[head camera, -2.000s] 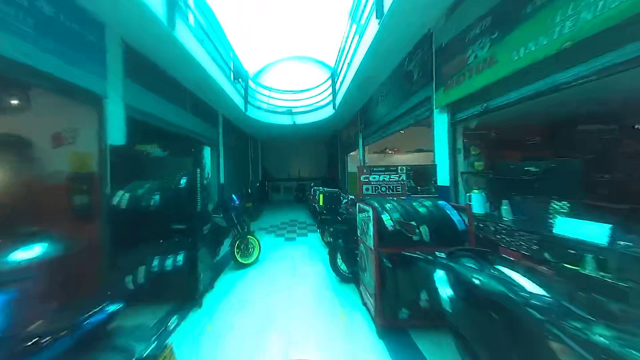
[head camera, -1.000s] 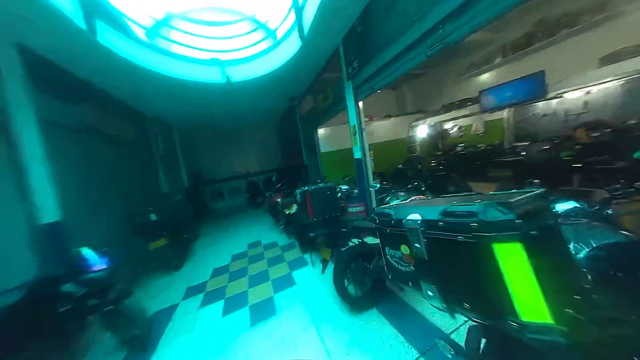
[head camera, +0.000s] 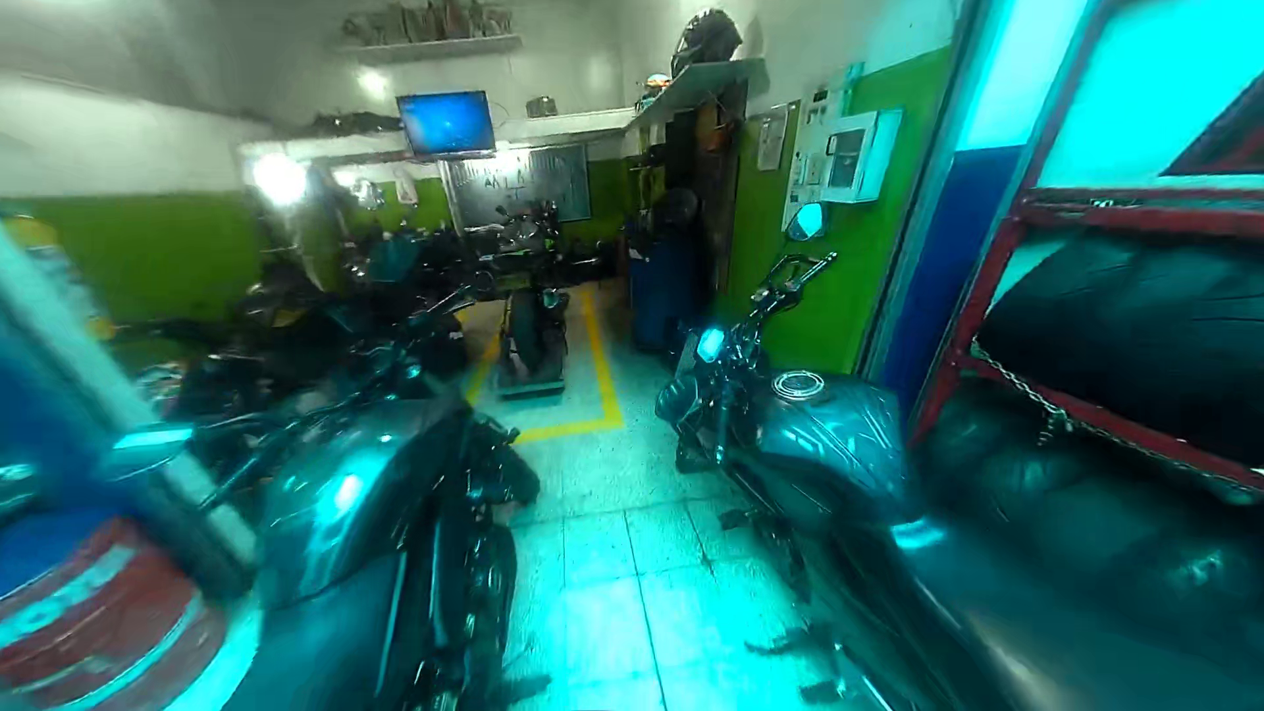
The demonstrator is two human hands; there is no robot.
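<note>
Neither my left hand nor my right hand shows in the head view. Close by on the left stands a dark motorcycle [head camera: 336,504], its tank and seat catching the light. Another motorcycle [head camera: 829,425] stands on the right, with a round filler cap on its tank and a mirror raised on its handlebar. Between the two runs a strip of pale tiled floor [head camera: 612,563]. Farther back, a motorcycle [head camera: 528,326] stands on a low platform inside yellow floor lines.
A red metal rack [head camera: 1007,232] with a chain and dark covered goods borders the right side. At lower left is a red and white striped drum [head camera: 109,612]. A blue cabinet [head camera: 662,286], a wall-mounted screen [head camera: 446,122], a white wall box [head camera: 861,156] and more motorcycles stand deeper in.
The view has swung right and moved from the corridor to a workshop bay, between two parked motorcycles. No hand shows in any frame.
</note>
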